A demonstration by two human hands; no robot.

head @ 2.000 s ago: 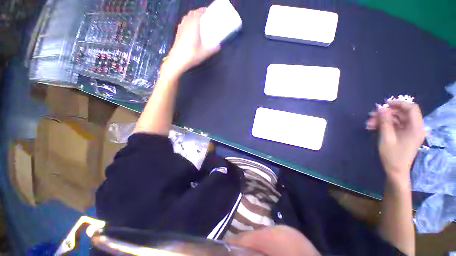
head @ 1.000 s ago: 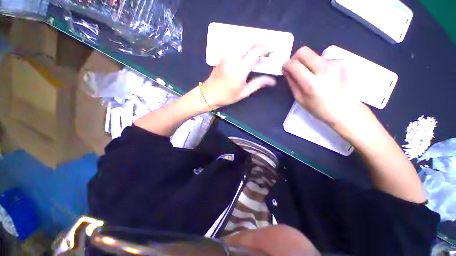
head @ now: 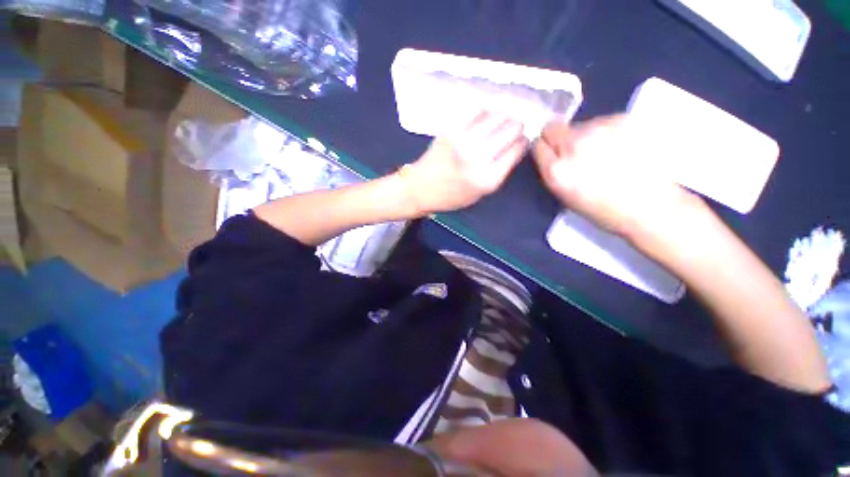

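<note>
A white plastic case point(head: 438, 93) lies on the dark bench in front of me, its hollow inside partly showing. My left hand point(head: 471, 160) is at its near edge, with fingers bent over the rim. My right hand point(head: 582, 168) is at the case's near right corner, fingertips pinched together close to my left fingers. Whether a tiny part is between the fingertips cannot be told. Two more white cases lie to the right, one point(head: 708, 144) behind my right hand and one point(head: 615, 256) below my right wrist, partly covered.
Another white case point(head: 746, 28) is at the top right. A heap of tiny white parts point(head: 814, 265) and bluish bags point(head: 839, 317) are at the right. Clear trays point(head: 280, 42) are at the upper left. Below the green bench edge are a cardboard box point(head: 112, 186) and white pieces point(head: 359, 247).
Both hands came to the case from its sides of the bench. Since a second ago, my left fingers have curled in and my hands are closer together at its near edge.
</note>
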